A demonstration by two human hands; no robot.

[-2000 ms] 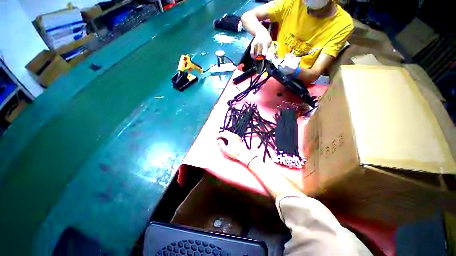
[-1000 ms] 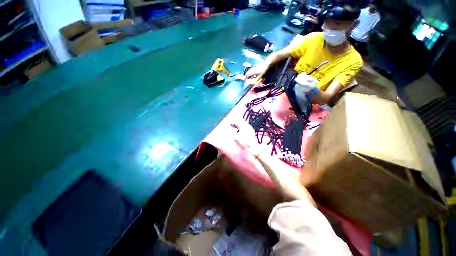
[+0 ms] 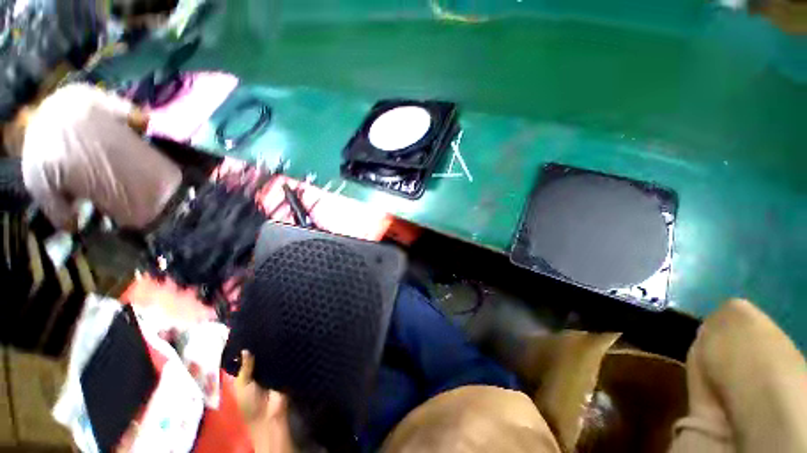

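A black cover (image 3: 310,292) with a honeycomb face is tilted up at lower centre-left. A bare hand (image 3: 262,409), by its place my left hand, rises from the bottom edge with its fingers on the cover's lower left side. The palm and the cover's lower part are dark and blurred. My right hand is not in view. A black base housing (image 3: 398,146) with a white disc lies on the green bench. A flat black square housing (image 3: 597,232) with a dark round face lies farther right.
The green bench (image 3: 495,133) holds a black cable coil (image 3: 243,122). Dark cords (image 3: 208,232) heap on the pink-red cover. A black panel (image 3: 118,380) lies on white paper. A person's pale sleeve (image 3: 97,155) shows left. Blue cloth, tan-clothed shapes and an open carton (image 3: 637,398) are below.
The view has swung left, away from the person in yellow and the large carton. The outstretched arm over the pink mat is gone from view. The honeycomb cover and a hand at it now show.
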